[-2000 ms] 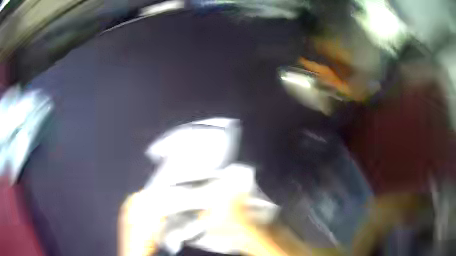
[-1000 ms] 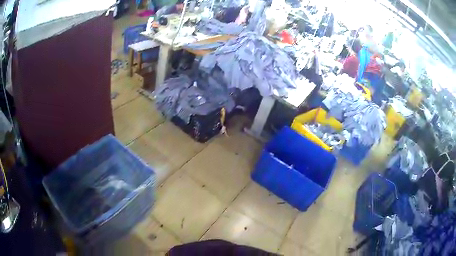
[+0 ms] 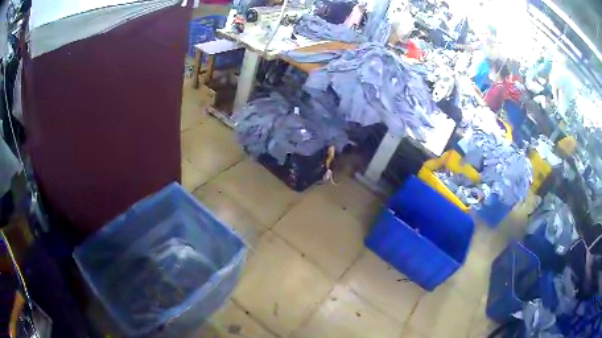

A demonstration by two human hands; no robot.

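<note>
Neither of my hands is in view. Nearest in front of me stands a blue crate (image 3: 231, 244) with a clear plastic liner and some greyish, blurred contents low inside. The silver edge of what looks like the iron (image 3: 41, 323) shows at the bottom left corner, cut off by the frame, with an orange part and a yellow line beside it.
A maroon panel (image 3: 105, 112) stands behind the crate. A solid blue bin (image 3: 406, 254) sits on the tiled floor (image 3: 284, 277). Grey-blue garment pieces (image 3: 376, 86) heap on a table and a dark crate (image 3: 297, 168). A yellow bin (image 3: 449, 168) and more crates stand right; a person in red (image 3: 505, 92) is far back.
Two seconds ago my hands held pale cloth over the dark table; the view has since swung to the floor and crates. Since one second ago, the scene has shifted slightly right in the frame.
</note>
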